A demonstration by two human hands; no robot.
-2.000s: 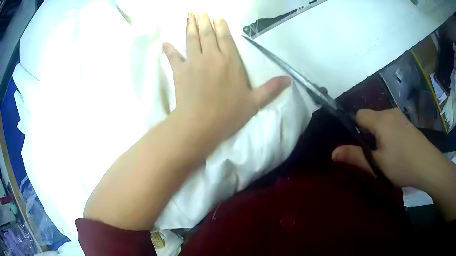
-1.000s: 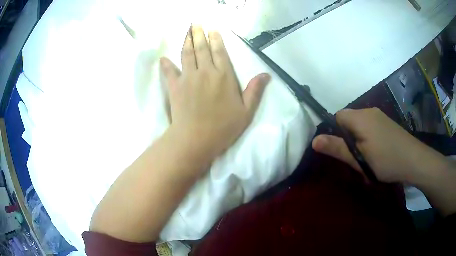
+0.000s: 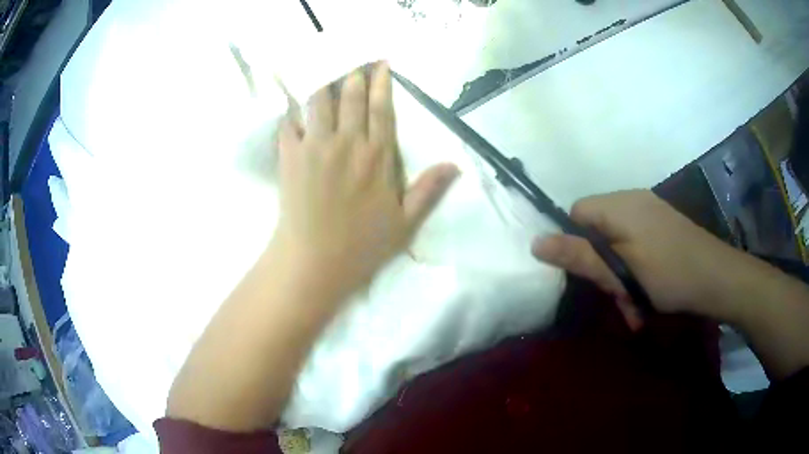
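Note:
A white garment [image 3: 168, 204], overexposed, covers the left and middle of the table and hangs over its front edge. My left hand [image 3: 341, 173] lies palm down on it, thumb spread, the other fingers nearly together. My right hand [image 3: 647, 253] is shut on the handles of long black fabric shears [image 3: 506, 167]. The blades point up and left over the cloth, look closed or nearly so, and their tips are beside my left fingertips. Whether the blades touch the cloth cannot be told.
The white table [image 3: 612, 115] shows at the right, with a dark worn metal strip [image 3: 497, 84] across it. A thin brown stick [image 3: 742, 21] is at the top right. A narrow dark bar shows at the top. Plastic bags and clutter lie at the lower left, more clutter at the right.
The shears and my right hand have moved left, their tips now near my left fingertips. My left hand has shifted slightly left and down. The view has shifted, showing more table at the top.

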